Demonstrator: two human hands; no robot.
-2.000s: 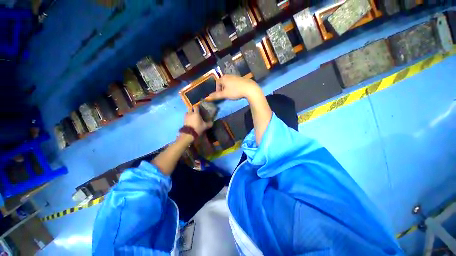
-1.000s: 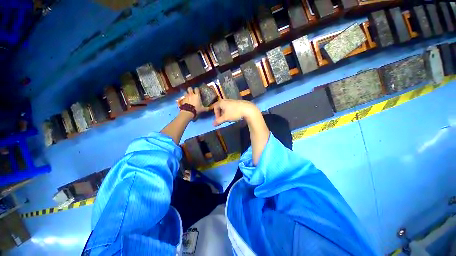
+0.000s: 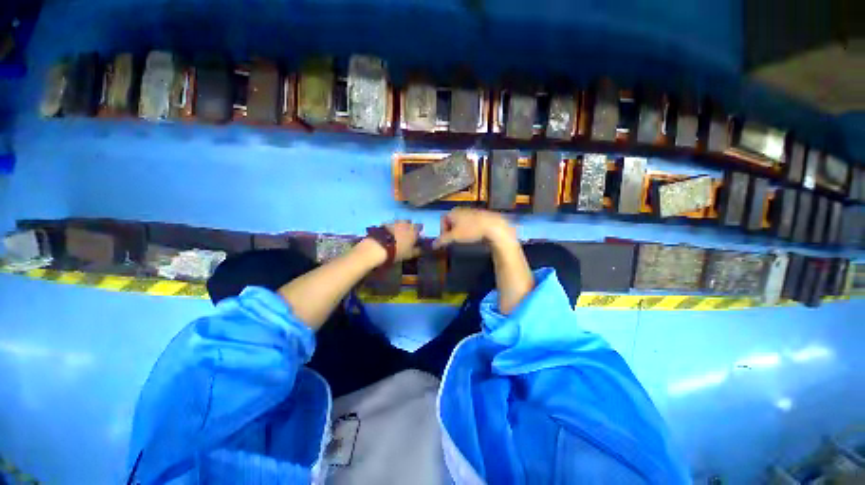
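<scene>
My left hand (image 3: 406,241), with a dark red band at the wrist, is low over the near row, its fingertips close to a dark block. My right hand (image 3: 472,227) is just right of it with curled fingers. Whether either hand holds anything is unclear. Beyond them, a grey metal block (image 3: 439,179) lies slanted across an orange fixture (image 3: 409,196) at the left end of the middle row. Below my hands, dark blocks (image 3: 432,276) stand with orange showing between them, partly hidden by my hands.
A far row of weighted fixtures (image 3: 367,93) spans the blue floor. The middle row continues right with blocks (image 3: 593,182) on orange frames. A near row of flat blocks (image 3: 670,266) runs along yellow-black tape (image 3: 626,300). My knees are at this row.
The orange frame that was between my hands now lies in the middle row with the grey block across it. Both hands have come back towards my body. The view has turned and levelled.
</scene>
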